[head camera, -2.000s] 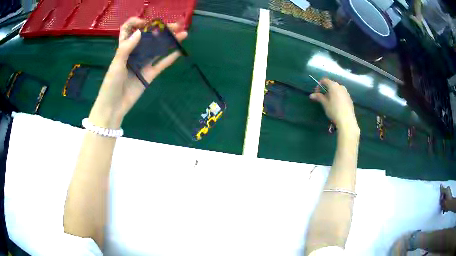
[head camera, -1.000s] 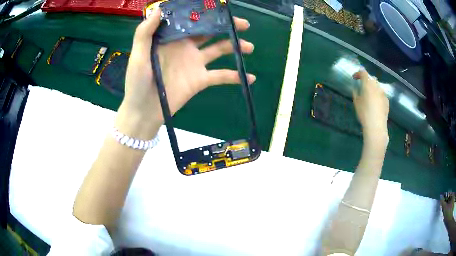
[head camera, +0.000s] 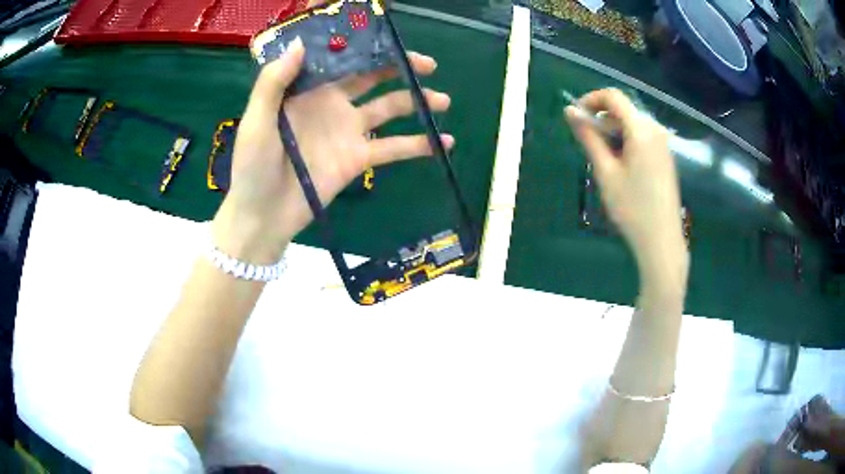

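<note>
My left hand (head camera: pixel 320 139) holds a black phone middle frame (head camera: pixel 298 171) by its solid panel end, thumb on the panel and fingers spread behind the open window. The panel carries red bits and has yellow-orange edging. The frame's narrow end, with a gold-orange and silver small board area (head camera: pixel 417 266), points down over the edge of the white cover. My right hand (head camera: pixel 625 153) is raised over the green surface right of the pale strip, pinching slim tweezers (head camera: pixel 576 102) whose tip points up and left. The tweezers touch nothing that I can see.
More frames lie on the green surface at left (head camera: pixel 97 130), and others, partly hidden, at right. A pale divider strip (head camera: pixel 505 148) crosses it. A red tray (head camera: pixel 167 20), gold parts sheet (head camera: pixel 602 20) and dark tape roll (head camera: pixel 713 42) are behind. Another person's hand (head camera: pixel 815 430) is at lower right.
My left hand has turned the frame so its panel faces up with the narrow end lower. My right hand moved right, then came back left with the tweezers. Frames on the green surface have shifted.
</note>
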